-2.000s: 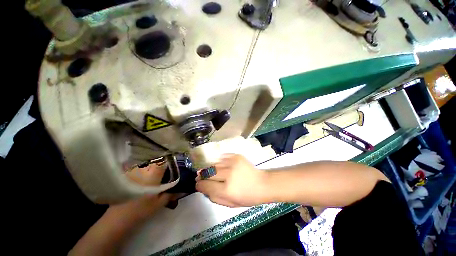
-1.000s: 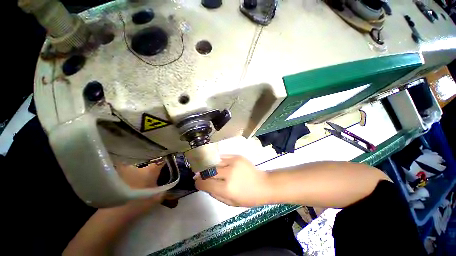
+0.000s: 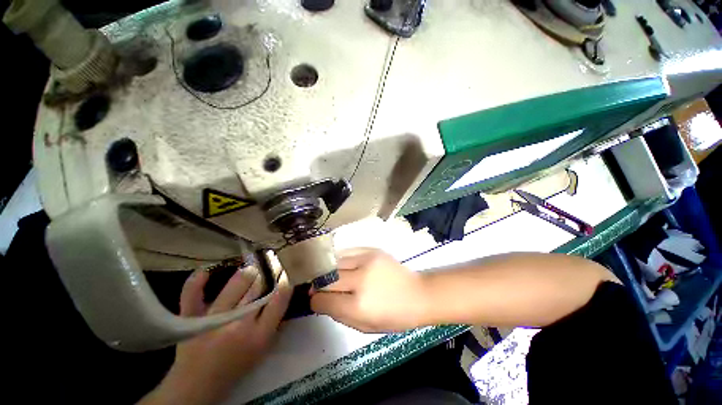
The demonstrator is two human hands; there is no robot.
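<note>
The cream sewing machine head (image 3: 332,111) fills the upper view. My left hand (image 3: 229,316) lies on the black cloth behind the pale curved guard (image 3: 111,269), fingers partly hidden by it. My right hand (image 3: 368,291) is just right of the needle area, its fingertips pinching the edge of the black cloth (image 3: 299,302). The presser foot and needle are mostly hidden by the guard and the head.
Small black cut pieces (image 3: 450,217) and dark-and-red thread snips (image 3: 552,212) lie on the white table (image 3: 317,338) under the machine arm. A blue bin (image 3: 661,316) with white scraps stands at the right. The green panel (image 3: 546,119) is above.
My left hand has come forward and now shows spread over the cloth behind the guard. My right hand has hardly moved. The machine appears shifted slightly left in view.
</note>
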